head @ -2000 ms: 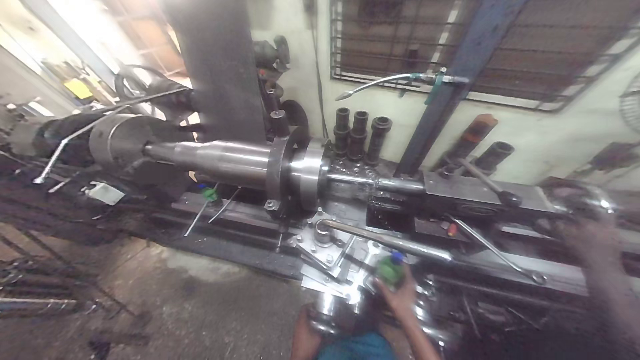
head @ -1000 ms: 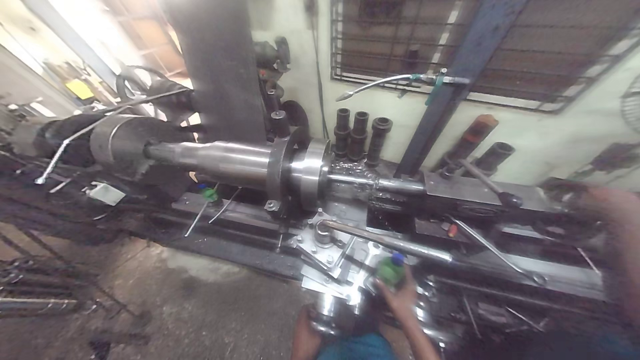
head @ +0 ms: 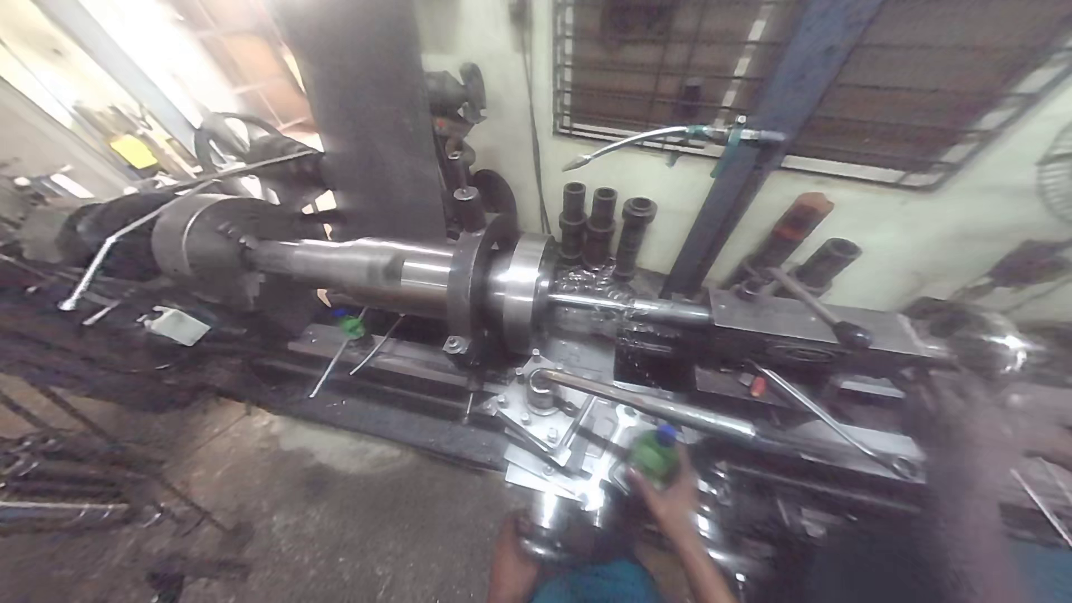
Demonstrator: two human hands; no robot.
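Note:
My left hand (head: 512, 557) is at the lower middle, shut on the rim of a shiny round metal handwheel (head: 548, 523); some of its fingers are hidden. To its right, my right hand (head: 670, 494) holds a green plastic bottle (head: 655, 456) with a blue cap beside the lathe's tool post (head: 540, 394). A long metal handle (head: 645, 402) runs right from the tool post. Beyond it, a stepped steel shaft (head: 360, 264) lies between the chuck (head: 188, 243) and a ring-shaped steady rest (head: 473, 293). A thin bright bar (head: 620, 303) reaches from the tailstock (head: 804, 331) to a steel collar (head: 528, 289).
Another person's blurred arm (head: 980, 452) is at the tailstock handwheel (head: 997, 347). Curled metal chips (head: 590, 289) lie by the bar. Pipe-like metal parts (head: 603, 226) stand against the wall. A spanner (head: 837, 423) rests on the right, and a second green bottle (head: 352, 327) on the left.
The other person's hand has shifted around the tailstock handwheel. My two hands stay in about the same place, the bottle still in the right one.

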